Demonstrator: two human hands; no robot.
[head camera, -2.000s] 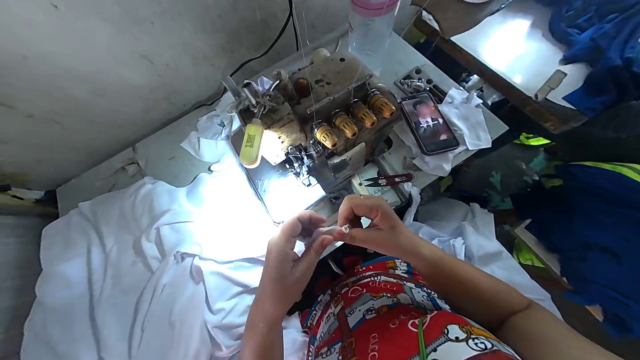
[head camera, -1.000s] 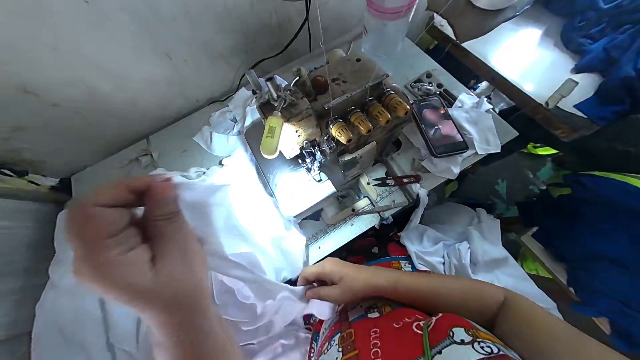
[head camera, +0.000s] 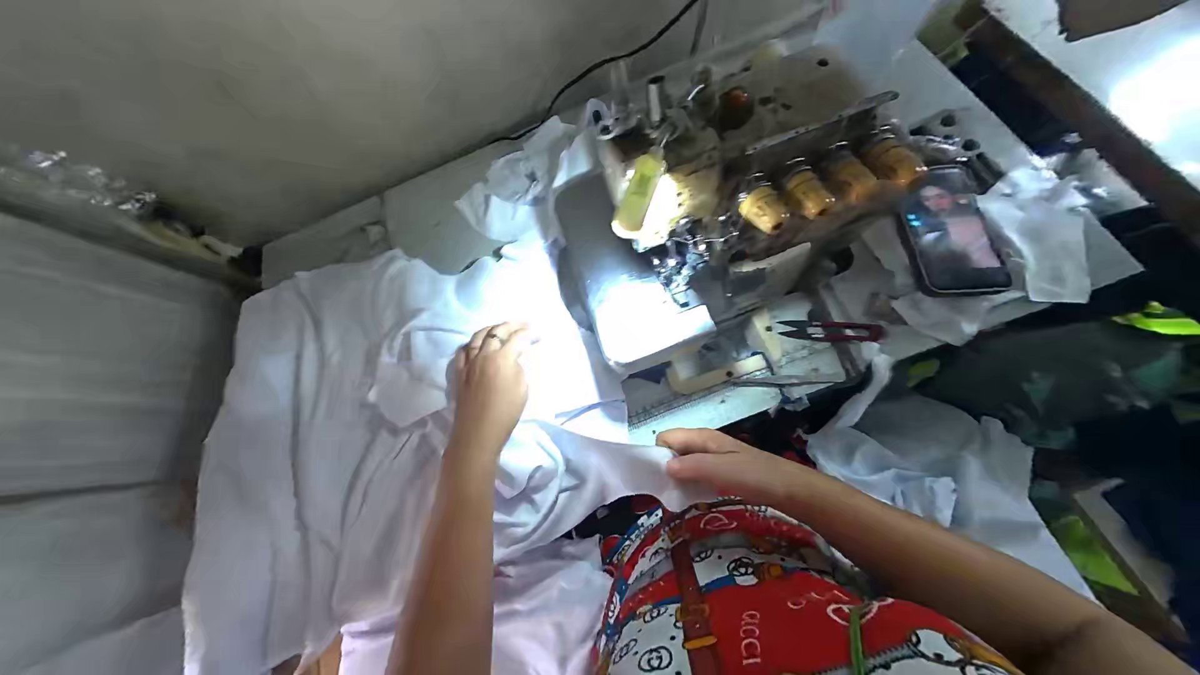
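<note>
White fabric (head camera: 319, 403) lies in loose folds over the left of the table and hangs toward my lap. My left hand (head camera: 491, 380) rests on it with bent fingers beside the lit machine plate; whether it pinches the cloth cannot be told. Near the table's front edge, my right hand (head camera: 717, 459) pinches the fabric's edge between thumb and fingers. Beyond both hands stands an overlock sewing machine (head camera: 797, 103), its lamp shining on the metal plate (head camera: 647, 314) and its needle area.
Red-handled thread snips (head camera: 832, 331) lie right of the machine plate. A smartphone (head camera: 954, 234) with a lit screen rests on white scraps (head camera: 1041, 234). More white cloth (head camera: 923, 450) hangs at the right. A wall (head camera: 281, 94) runs behind the table.
Two seconds ago both hands were together before the machine. My left hand was raised at the left one second ago and is now down on the fabric. My right hand still holds the cloth's edge.
</note>
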